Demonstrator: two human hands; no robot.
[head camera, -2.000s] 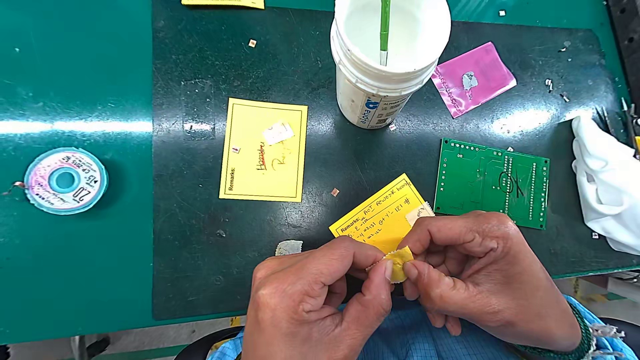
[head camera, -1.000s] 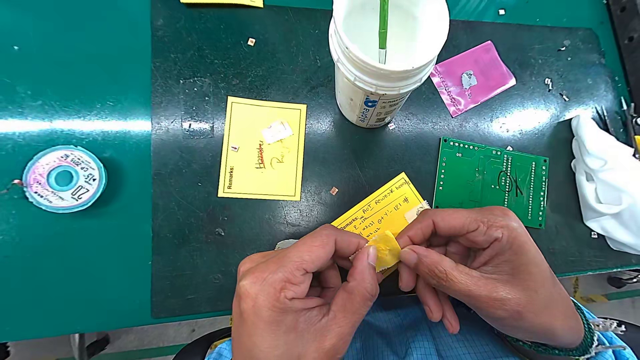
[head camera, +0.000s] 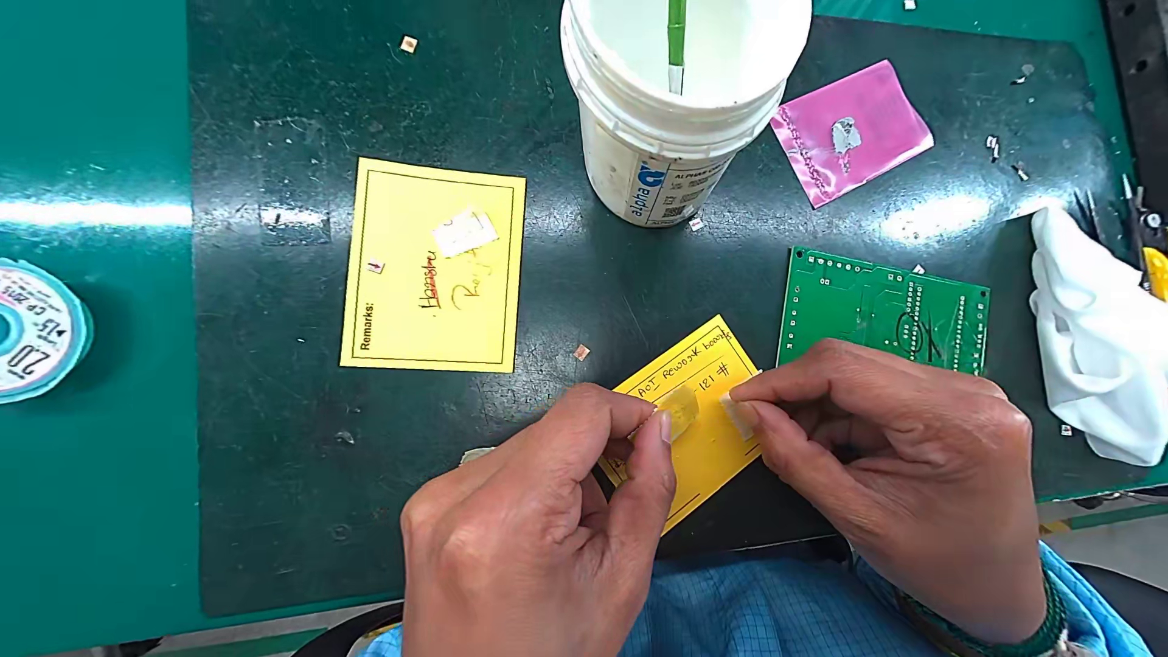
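Note:
My left hand (head camera: 538, 511) pinches a small translucent yellow piece of tape or film (head camera: 678, 415) between thumb and index finger. In my right hand (head camera: 894, 474), thumb and index finger hold a narrow whitish strip (head camera: 737, 417). Both pieces are over a yellow handwritten card (head camera: 707, 465), which lies tilted on the dark mat and is partly covered by my hands. Just beyond my right hand lies a green circuit board (head camera: 849, 306) with a black pen mark, its near edge hidden by that hand.
A white Alpha tub (head camera: 630, 173) with a green-handled brush (head camera: 676, 46) stands at the top. Around it lie a second yellow card (head camera: 438, 338), a pink bag (head camera: 876, 151), a white cloth (head camera: 1095, 365), a solder wick spool (head camera: 41, 333) and tools (head camera: 1131, 214) at right.
The small yellow piece was between both hands; now only my left hand holds it. My right hand has drawn apart from it, and a whitish strip shows in its fingers.

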